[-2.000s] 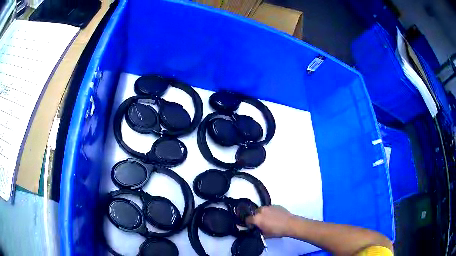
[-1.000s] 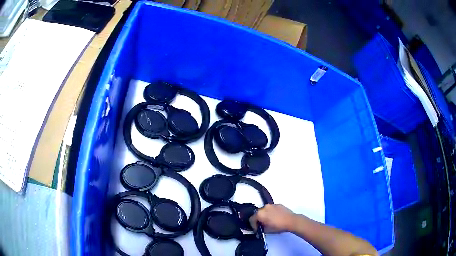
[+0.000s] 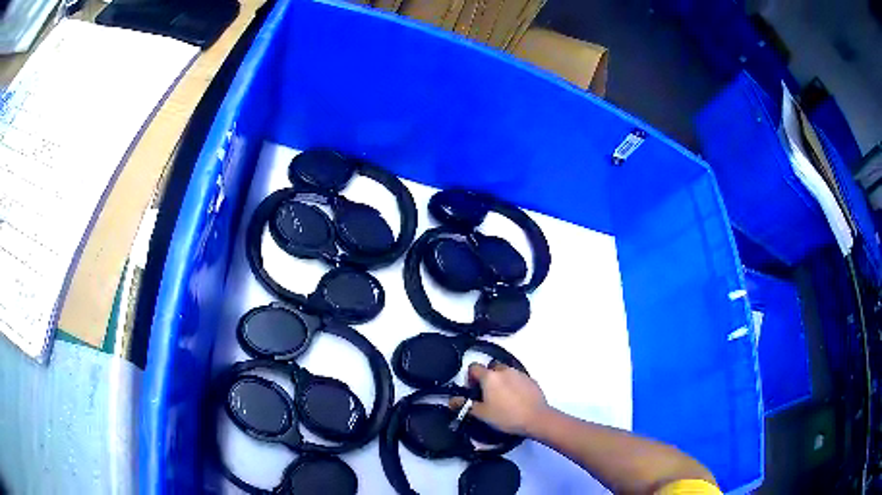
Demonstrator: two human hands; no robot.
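Several black over-ear headphones lie in interlocked pairs on a white liner sheet [image 3: 580, 309] in the blue bin [image 3: 464, 87]. One pair [image 3: 329, 222] is at the upper left, another [image 3: 479, 256] at the upper right, and a third [image 3: 300, 387] at the lower left. My bare right hand [image 3: 500, 398] is over the lower right pair [image 3: 430, 358], covering part of its bands and cups. Its fingers are closed on a thin pen [image 3: 462, 413], whose pale end points down over an ear cup. My left hand is out of the picture.
A printed record sheet [image 3: 77, 145] lies on a tan board [image 3: 116, 261] left of the bin. A flat black object [image 3: 174, 17] is above it. Cardboard [image 3: 561, 60] stands behind the bin. Another blue bin [image 3: 764, 164] holds papers at the right.
My right hand has moved a little up and left over the lower right headphones. The pen has swung from pointing down beside the cups to pointing down-left over one cup.
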